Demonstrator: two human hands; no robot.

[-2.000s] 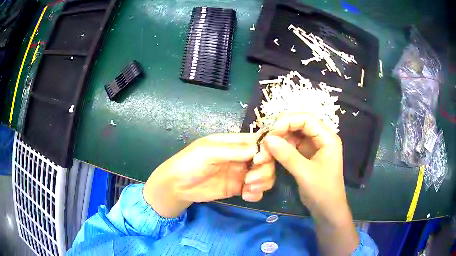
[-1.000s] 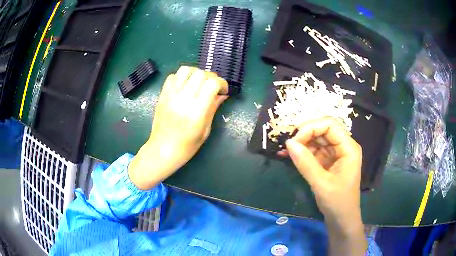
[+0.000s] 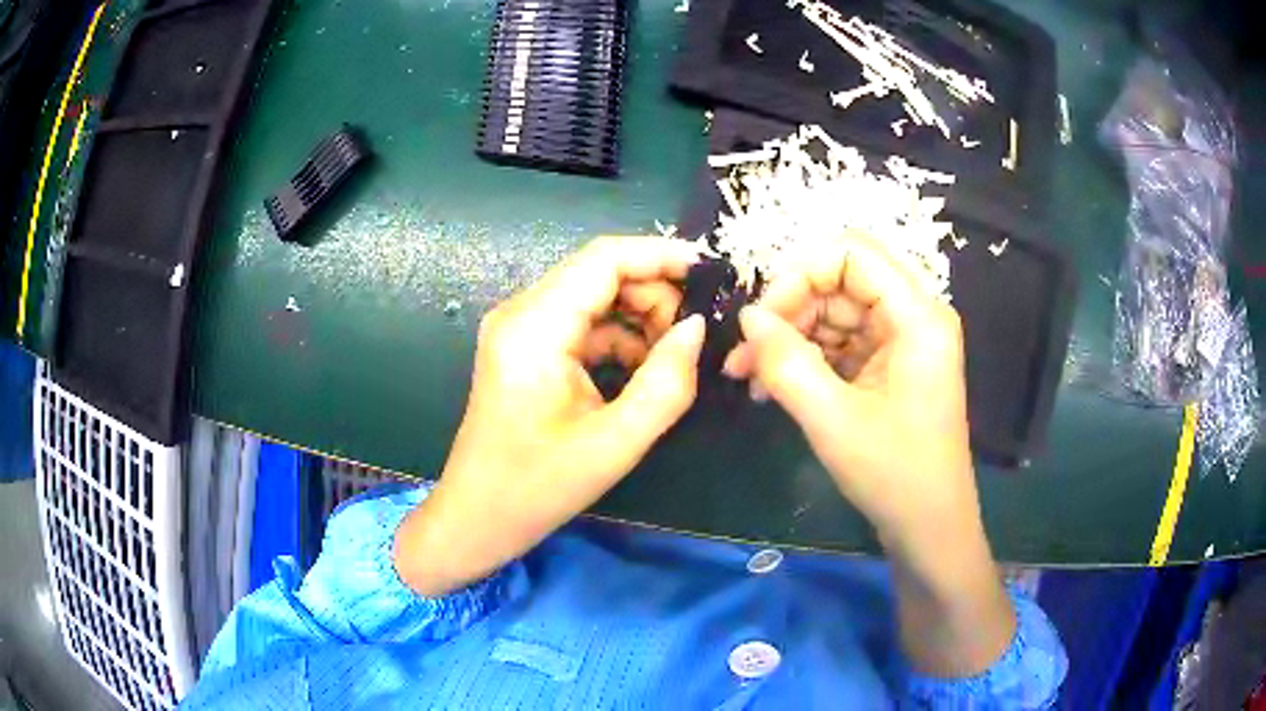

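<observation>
My left hand (image 3: 590, 396) is raised in front of the near parts tray (image 3: 1020, 347), thumb and index finger curved towards each other. A dark patch shows between its fingertips; I cannot tell a held black housing from the tray behind. My right hand (image 3: 868, 375) is just right of it, thumb and index finger close together over the near tray; any small part in them is too small to tell. A large heap of white sticks (image 3: 819, 202) lies beyond the hands. The large housing stack (image 3: 555, 90) stands upper centre, the small housing group (image 3: 317, 181) slanted at left.
The far parts tray (image 3: 1020, 84) holds scattered white sticks (image 3: 889, 63) and tiny pieces. A black compartment tray (image 3: 132, 208) lies along the left. Crumpled clear plastic bags (image 3: 1166, 236) lie at right. A white slatted crate (image 3: 104, 528) is below the bench edge at lower left.
My left hand has left the large housing stack and moved right, beside my right hand. My right hand has stayed near the white heap. The view has shifted, so the bench things appear higher.
</observation>
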